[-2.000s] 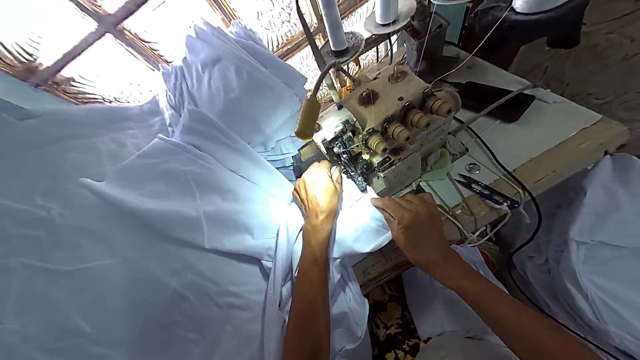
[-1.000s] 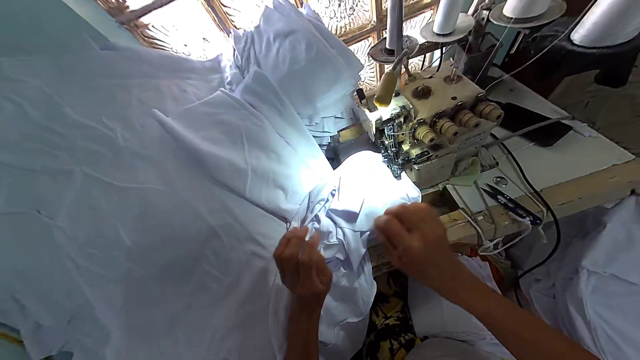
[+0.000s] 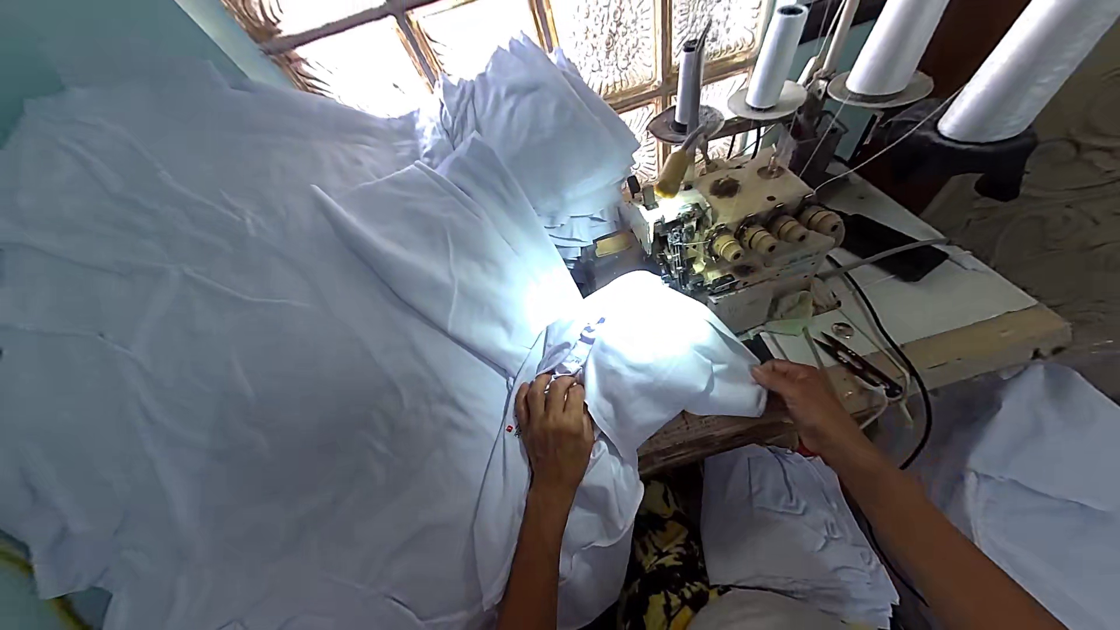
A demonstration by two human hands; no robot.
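Note:
White fabric (image 3: 665, 350) lies brightly lit in front of an overlock sewing machine (image 3: 744, 227). My right hand (image 3: 805, 402) pinches the right corner of this fabric between thumb and fingers, at the table's front edge. Nearer the middle, my left hand (image 3: 557, 429) rests with bent fingers on bunched white cloth; whether it grips the cloth I cannot tell. A small patterned strip or tag (image 3: 584, 343) shows just above the left fingers. The fabric lies clear of the machine's needle area, to its front left.
Large white cloth (image 3: 262, 367) fills the left side, with a folded stack (image 3: 542, 131) by the glass-block window. Thread cones (image 3: 892, 44) stand behind the machine. Thread snips (image 3: 862, 363), a black cable (image 3: 884, 328) and a dark phone-like object (image 3: 888, 245) lie on the table at right. More white pieces (image 3: 787, 525) hang below.
Both hands have moved away from the machine's needle area. The right hand, raised over the cloth a second ago, now holds the fabric's corner out to the right. The left hand has come down onto the cloth.

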